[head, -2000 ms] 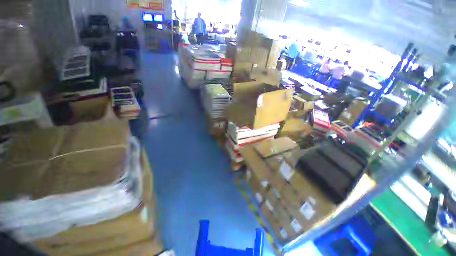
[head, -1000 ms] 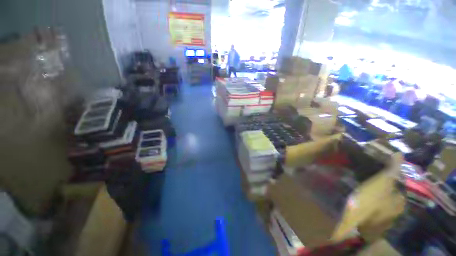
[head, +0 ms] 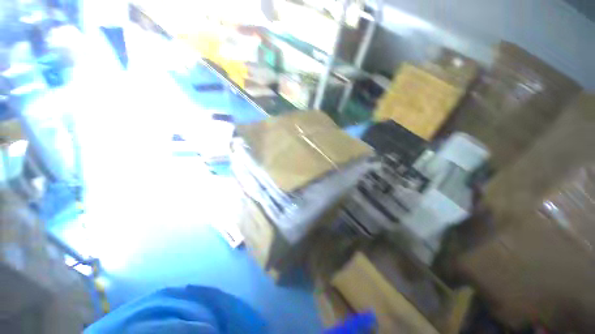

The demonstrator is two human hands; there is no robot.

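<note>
A bright blue piece of the plastic stool (head: 354, 323) shows at the bottom edge, right of centre, in front of an open carton. Most of the stool is cut off by the picture's edge. A light blue cloth shape (head: 179, 313), which looks like a sleeve or shoulder, fills the bottom left of centre. My left hand and my right hand are both out of the picture, so their hold on the stool cannot be seen. The view is blurred.
A wrapped stack with a brown cardboard top (head: 303, 147) stands on the blue floor (head: 163, 261). An open carton (head: 385, 293) lies at the lower right. Large wrapped cartons (head: 522, 261) line the right side. Benches run along the back. The left side is overexposed.
The view has swung round from the long aisle to the wrapped stack and cartons. The stool shows less and sits further right. Light blue cloth has come into view at the bottom.
</note>
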